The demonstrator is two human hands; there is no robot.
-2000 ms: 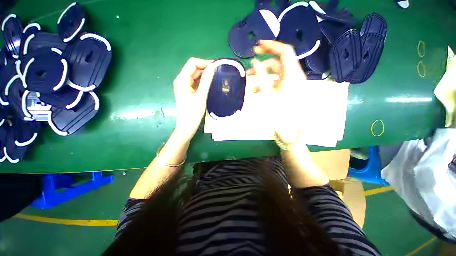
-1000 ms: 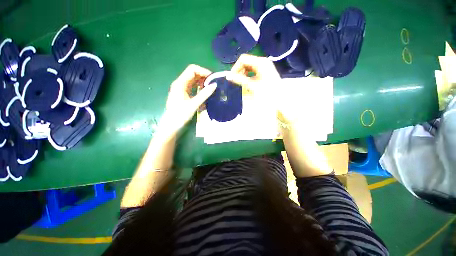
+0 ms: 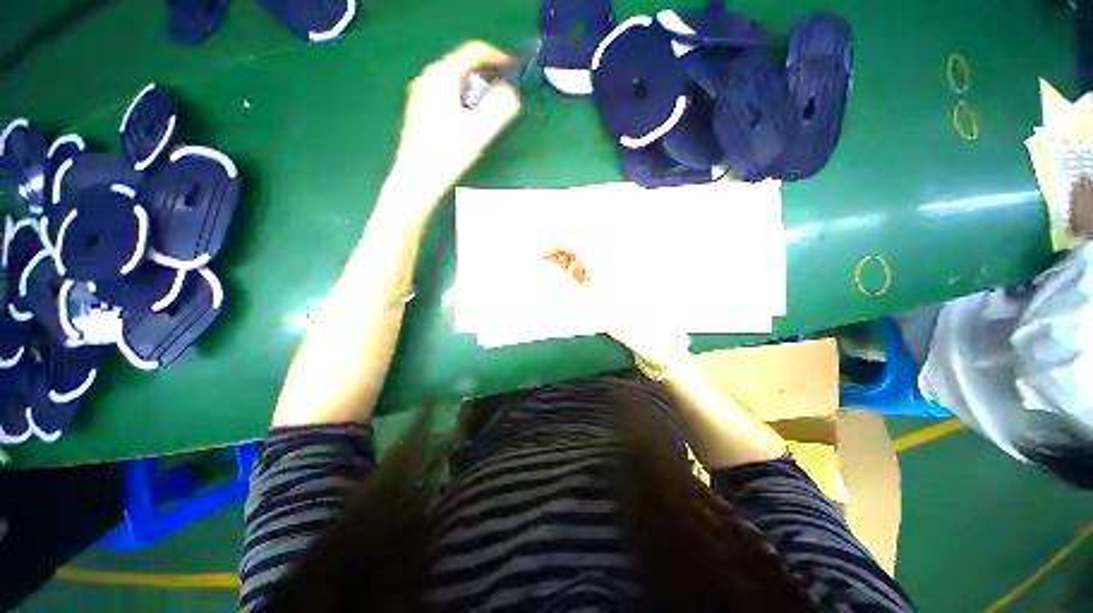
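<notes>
White sheets [image 3: 719, 258] lie stacked on the green bench in front of me. My right hand [image 3: 587, 281] is over them, washed out against the white, so its fingers cannot be made out. My left hand [image 3: 462, 102] is reached forward beyond the sheets. A small greyish thing and a dark blur show at its fingers; I cannot tell whether it grips them. Just right of it is a navy pad [image 3: 577, 30] with a white edge, beside a pile of navy oval pads [image 3: 641, 90]. No pad lies on the sheets.
A larger pile of navy pads [image 3: 102, 240] is at the left. More pads [image 3: 314, 12] are at the far edge. An open cardboard box [image 3: 767, 377] is beside my lap. Another person's pale sleeve [image 3: 1019, 359] and papers [image 3: 1064, 168] are at the right.
The navy pad held between both hands over the sheets has left that spot. My left hand moved forward and my right hand came nearer me. Pads now show at the far left edge.
</notes>
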